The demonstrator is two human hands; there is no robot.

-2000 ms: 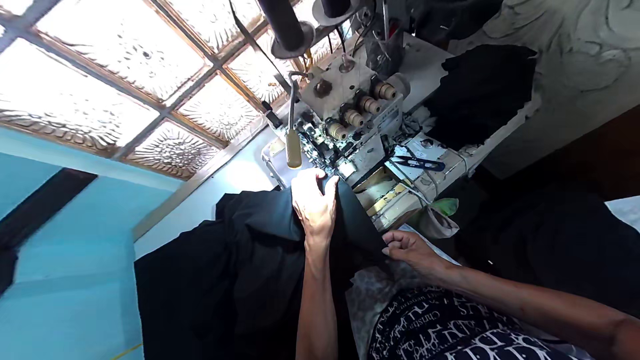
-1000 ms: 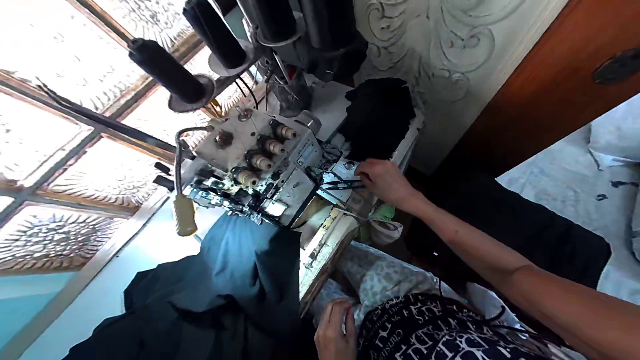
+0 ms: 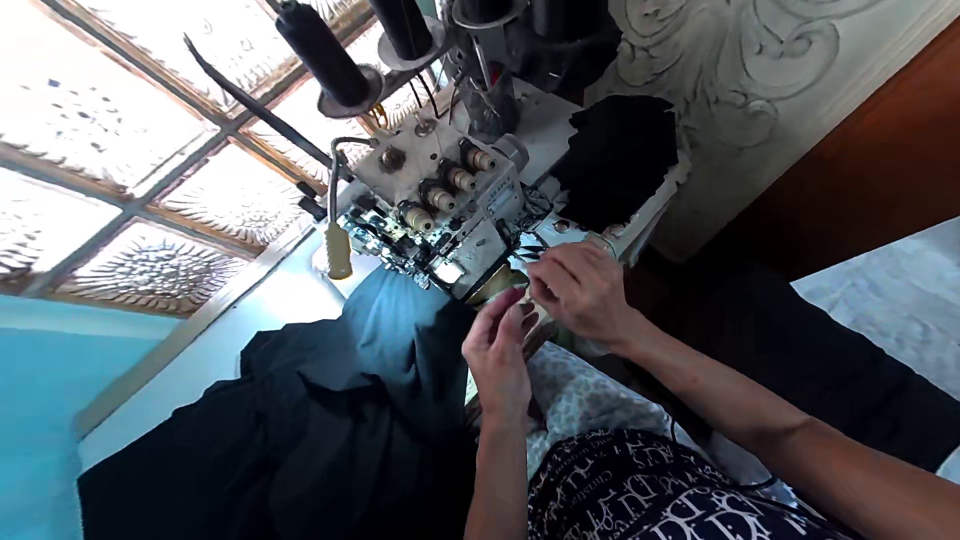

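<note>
My left hand (image 3: 501, 352) is raised by the front corner of the overlock sewing machine (image 3: 457, 202), its thumb and forefinger drawn near each other. Whether a small thing is between them is too fine to tell. My right hand (image 3: 585, 292) faces it from the right, fingers curled, close to the left fingertips; what it holds is hidden. Beside its fingers the dark blades of a small tool (image 3: 531, 250) show on the machine bed. Dark fabric (image 3: 352, 390) runs from under the machine's presser area down over the table, left of my left hand.
Black thread cones (image 3: 319, 56) stand above the machine. A beige-tipped lamp (image 3: 338, 251) on a bent neck hangs at its left. A black cloth pile (image 3: 619, 157) lies on the table's right end, near a carved wall. Window panes (image 3: 165, 262) border the left side.
My left hand has risen from the lap to the machine's front corner. My right hand has come back from the small tool's place toward the left hand. Earlier, the left hand lay on the fabric.
</note>
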